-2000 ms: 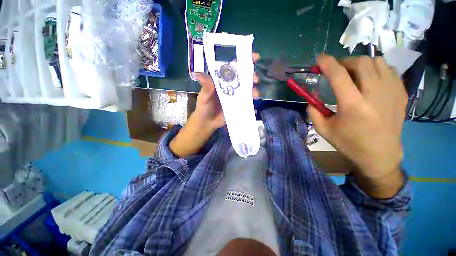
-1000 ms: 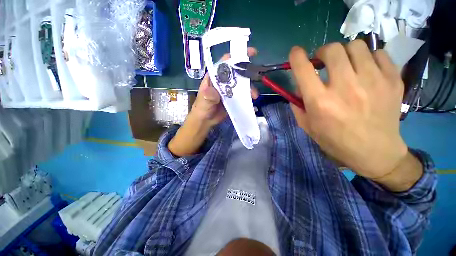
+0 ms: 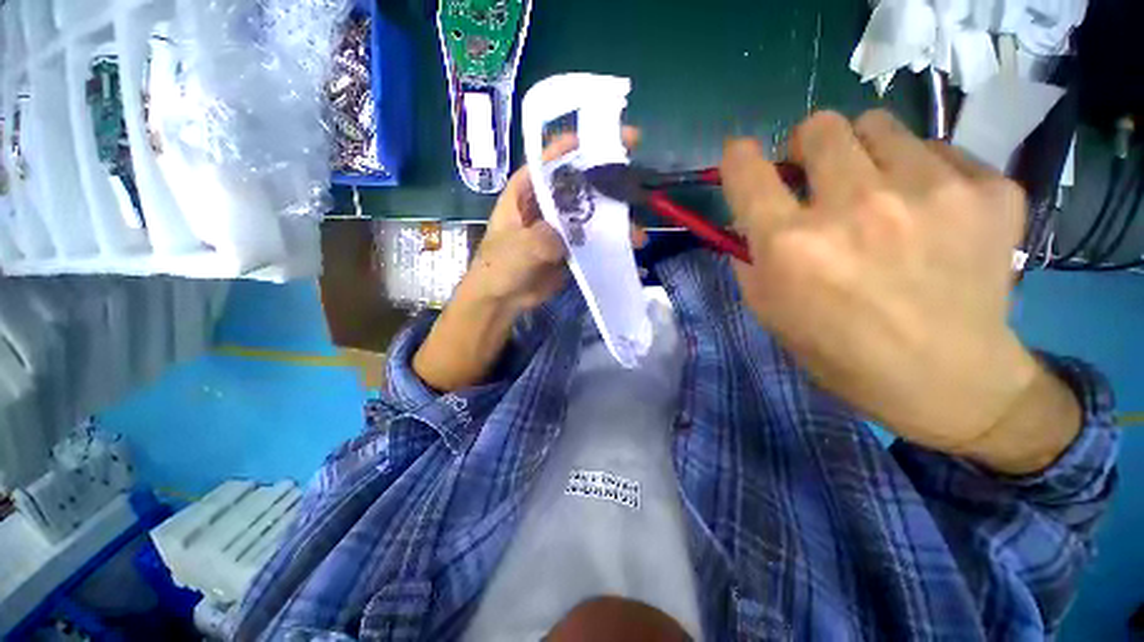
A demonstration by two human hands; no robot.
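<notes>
My left hand (image 3: 512, 245) holds the white front housing (image 3: 609, 270) from behind, tilted, over the bench's front edge. Its rectangular window is at the top, with the grey round button area below it. My right hand (image 3: 878, 276) is closed around the red-handled diagonal cutters (image 3: 698, 226). Their dark jaws lie over the housing at the button area. Whether the jaws bite on anything is hidden. The rear housing with green PCB (image 3: 481, 65) lies on the dark green mat behind my left hand, a white block in its narrow end.
A white divided tray (image 3: 188, 232) with devices and a clear plastic bag (image 3: 295, 94) are at left. Beside them is a blue bin (image 3: 391, 94) of metallic parts. Crumpled white tissue (image 3: 922, 38) lies at back right, cables (image 3: 1110, 207) at far right. An open cardboard box (image 3: 351, 282) is below the bench edge.
The cutters have moved left from beside the housing onto its button area. The housing has turned and tilted more in my left hand. My right hand has closed more around the handles.
</notes>
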